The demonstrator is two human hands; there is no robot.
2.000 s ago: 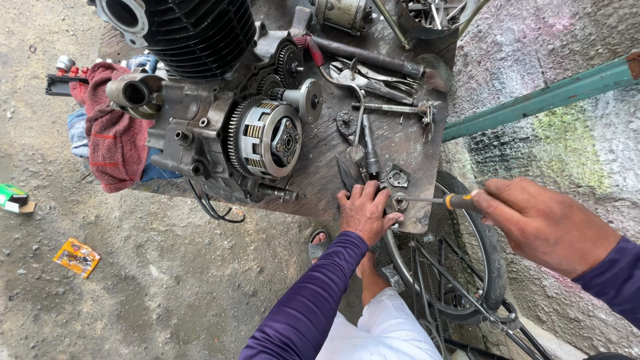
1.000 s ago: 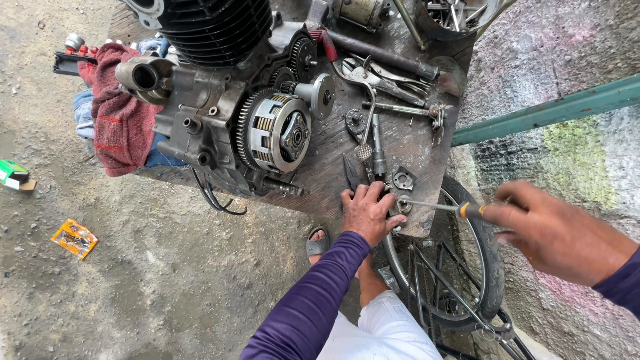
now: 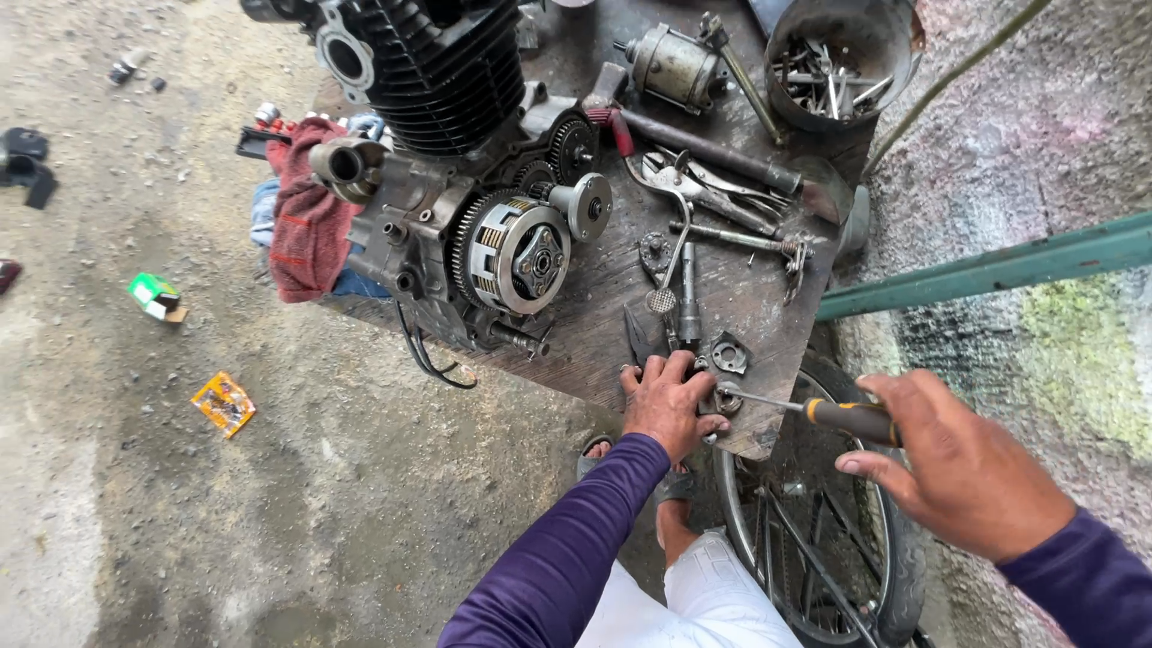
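Note:
My right hand (image 3: 954,459) grips the handle of a screwdriver (image 3: 850,420), whose shaft points left. The screwdriver's tip meets a small round metal part (image 3: 727,396) at the corner of the wooden table (image 3: 585,360). My left hand (image 3: 668,405) lies beside that part, fingers curled over the table edge area; what is under the fingers is hidden. Just above the round part lies a flat metal plate with a hole (image 3: 729,353). Pliers (image 3: 639,335) and a socket tool (image 3: 688,301) lie right above my left hand.
A motorcycle engine (image 3: 423,216) with an exposed clutch (image 3: 522,256) fills the table's left part. Locking pliers (image 3: 711,193), a kick or shift lever (image 3: 675,202), a starter motor (image 3: 673,67) and a can of tools (image 3: 841,72) lie farther back. A bicycle wheel (image 3: 904,576) stands below the corner.
My right hand's thumb and fingers have spread somewhat around the screwdriver handle since a second ago. The left hand stays beside the small round part.

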